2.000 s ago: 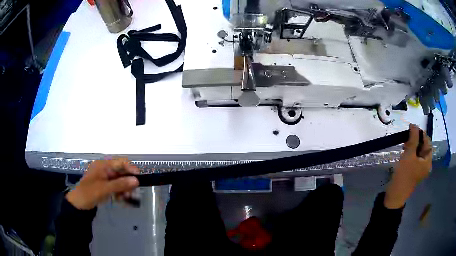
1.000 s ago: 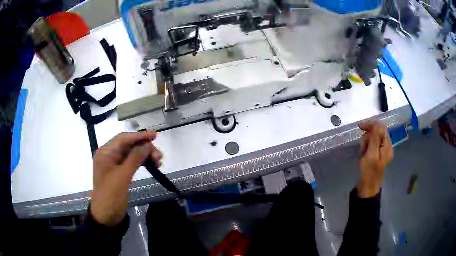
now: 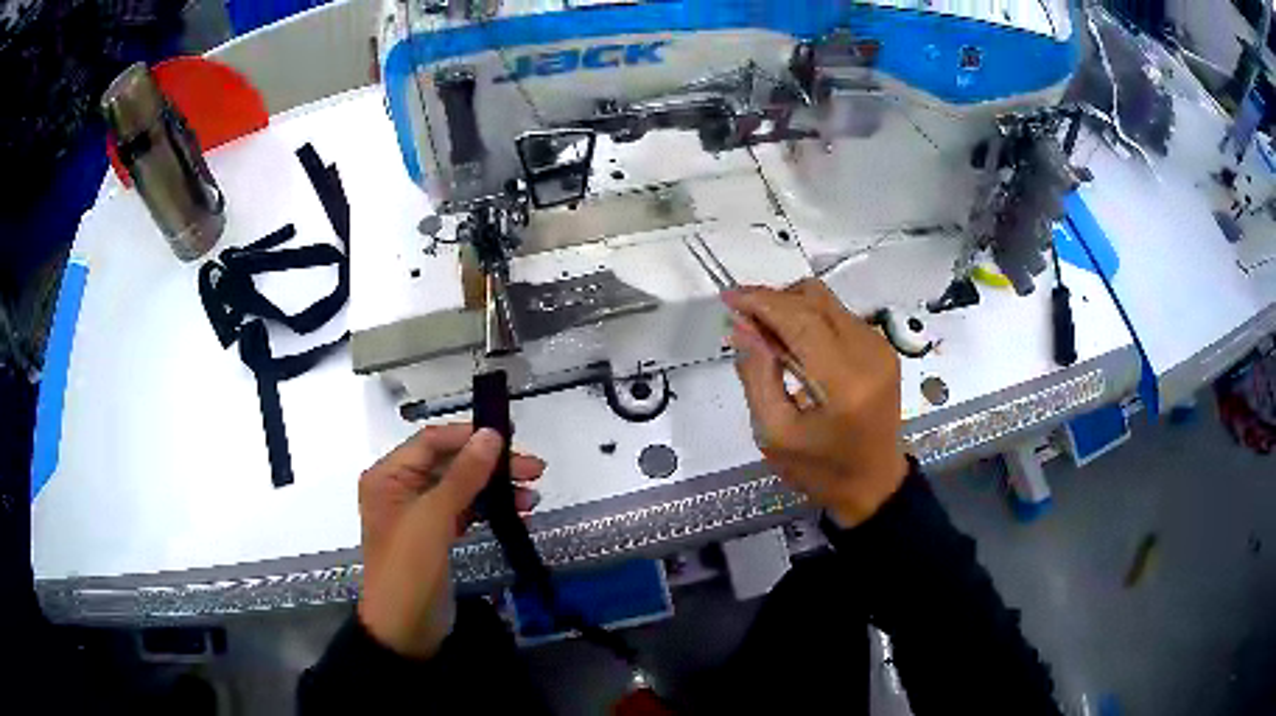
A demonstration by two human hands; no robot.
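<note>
My left hand pinches a black strap near its end, just in front of the metal folder below the needle area. The strap's end points up at the folder; whether they touch is hard to tell. The rest of the strap hangs over the table's front edge. My right hand holds silver tweezers like a pen, tips pointing up and left over the bed of the white sewing machine marked JACK.
A heap of black strap lies at the left. A metal flask stands beside an orange-red object. A black-handled screwdriver lies right of the machine. A measuring tape runs along the front edge.
My right hand has moved left over the machine bed and now holds tweezers. My left hand has moved right and raised the strap end to the folder. The strap is no longer stretched between both hands.
</note>
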